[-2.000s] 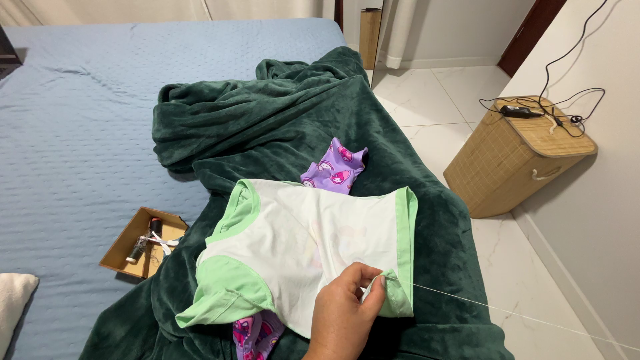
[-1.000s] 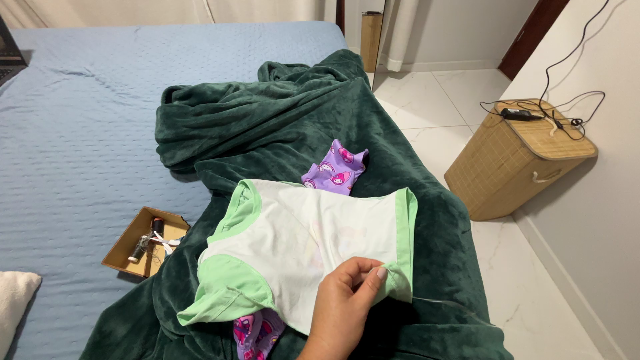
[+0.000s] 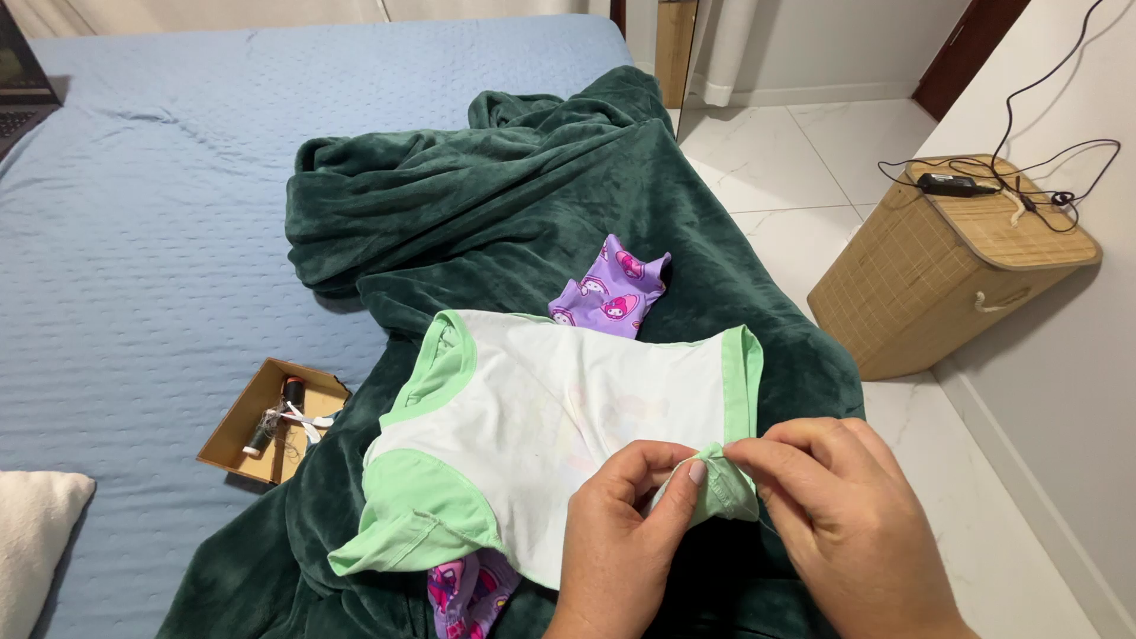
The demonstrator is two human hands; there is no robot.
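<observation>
A white child's T-shirt (image 3: 550, 399) with light green neckband, sleeves and hem lies across a dark green plush blanket (image 3: 497, 231). My left hand (image 3: 621, 532) pinches a fold of the green hem between thumb and forefinger. Close on its right, my right hand (image 3: 843, 515) has its thumb and forefinger together at the same fold; whether a needle is between them cannot be seen. Purple printed fabric (image 3: 612, 297) shows past the shirt's far edge, and another purple printed piece (image 3: 470, 590) shows below the sleeve.
On the blue bedspread (image 3: 177, 222) stands an open cardboard box (image 3: 240, 426) with thread spools and small white-handled scissors (image 3: 306, 419). A cream pillow (image 3: 35, 541) and part of a laptop (image 3: 22, 89) lie left. A bamboo hamper (image 3: 923, 266) with a cabled power adapter (image 3: 954, 185) stands right.
My right hand has come into view at the hem beside my left hand. The taut thread seen running right from the hem two seconds ago no longer shows there.
</observation>
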